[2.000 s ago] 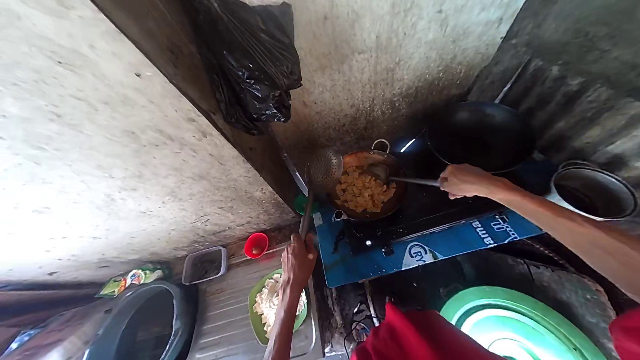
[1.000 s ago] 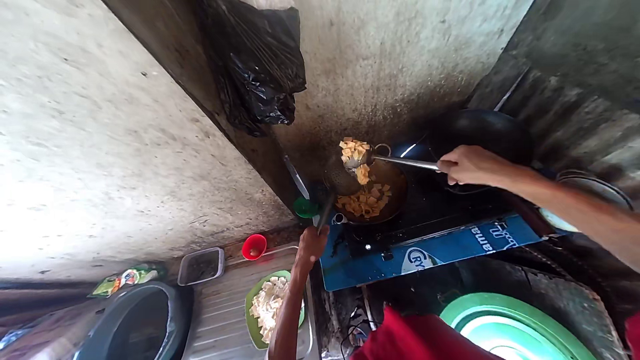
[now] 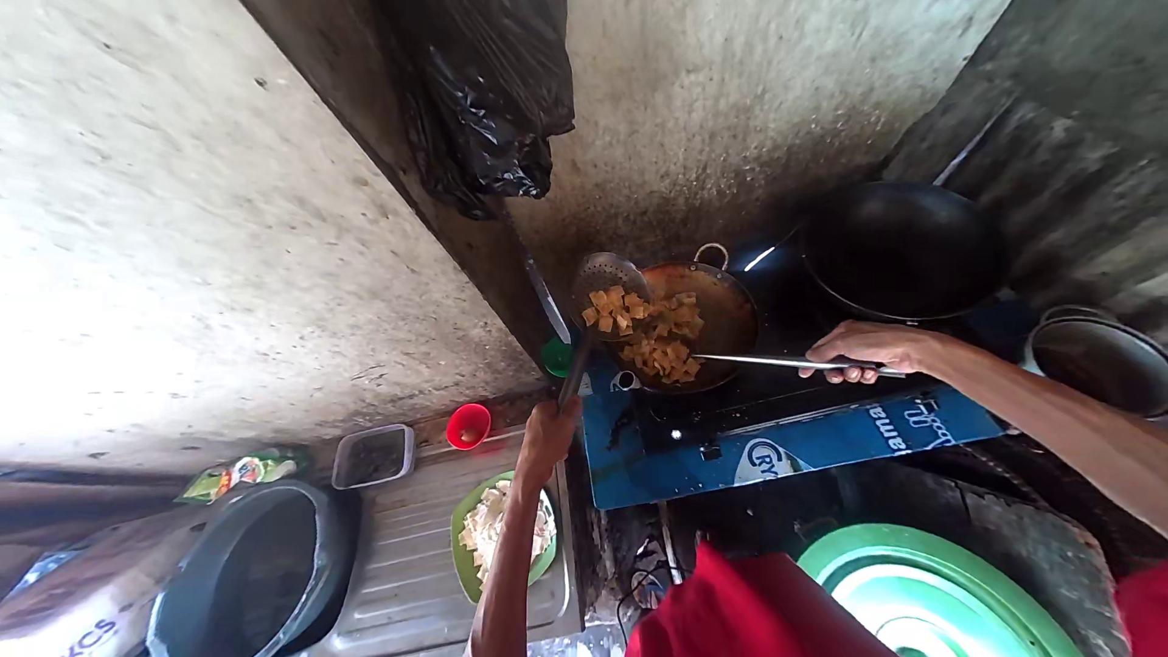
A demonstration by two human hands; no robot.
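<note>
My left hand (image 3: 549, 436) grips the dark handle of a perforated skimmer (image 3: 607, 272), whose bowl overlaps the left rim of a wok (image 3: 735, 315) on the stove. Browned, cut pieces of food (image 3: 618, 308) lie in the skimmer. More such pieces (image 3: 664, 358) are in the oil in the wok. My right hand (image 3: 862, 351) is closed around the metal handle of a long utensil (image 3: 757, 361); its head is hidden among the pieces in the wok. Below my left hand, a green plate (image 3: 467, 547) holds pale cut pieces (image 3: 500, 525), partly covered by my forearm.
A large black wok (image 3: 908, 251) and a pot (image 3: 1100, 360) stand at the right. A black plastic bag (image 3: 497, 100) hangs above. A knife (image 3: 546, 297), green cup (image 3: 557, 357), red cup (image 3: 468, 426), clear container (image 3: 372, 455), dark tub (image 3: 255, 566) and green basin (image 3: 931, 584) surround the stove.
The right hand's utensil, raised with food on it one second ago, is down in the wok. The skimmer now shows browned pieces in it; two seconds ago its bowl held none visible.
</note>
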